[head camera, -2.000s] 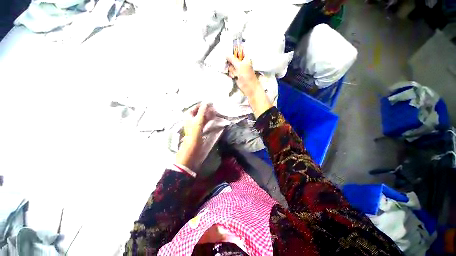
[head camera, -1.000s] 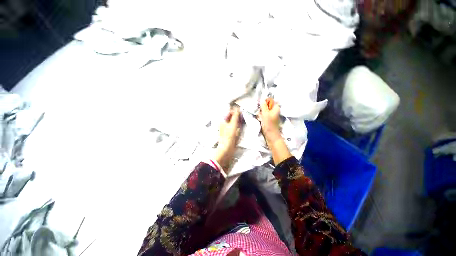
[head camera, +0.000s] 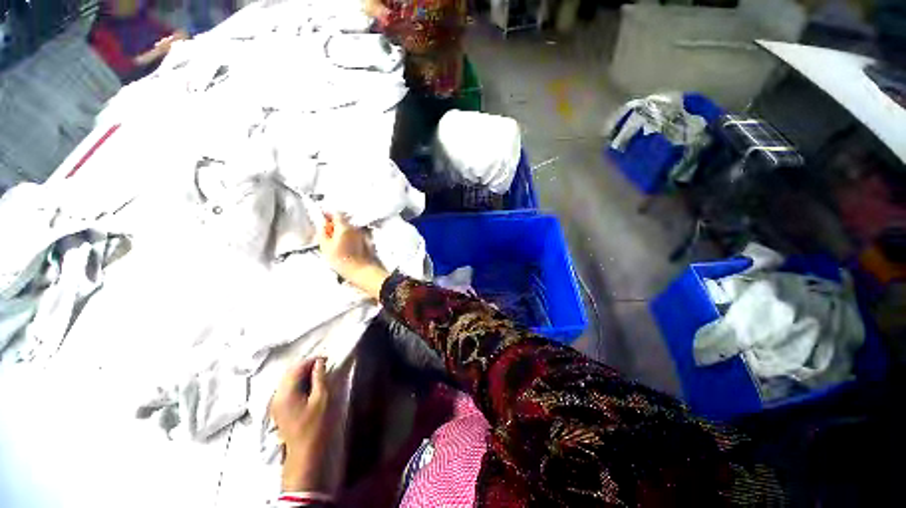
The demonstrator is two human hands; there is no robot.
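Observation:
A pale off-white garment (head camera: 288, 337) lies spread and crumpled on the table in front of me, partly washed out by glare. My right hand (head camera: 345, 248) is closed on thread snips (head camera: 329, 227), of which only an orange-red patch shows at the fingers; it rests on the cloth, and whether it also grips the cloth is unclear. My left hand (head camera: 301, 402) is nearer my body at the garment's near edge, thumb and fingers pinching the cloth.
A blue crate (head camera: 566, 283) with some cloth stands right of the table, beside a rounded white cloth-covered shape (head camera: 479, 149). More blue crates (head camera: 680, 337) with pale cloth stand further right. Other people show at the far side. Crumpled cloth (head camera: 75, 273) lies at the left.
The view has swung to the right and up. My hands have moved apart: the left is now nearer my body, the right further out on the garment with the orange-handled snips still in it.

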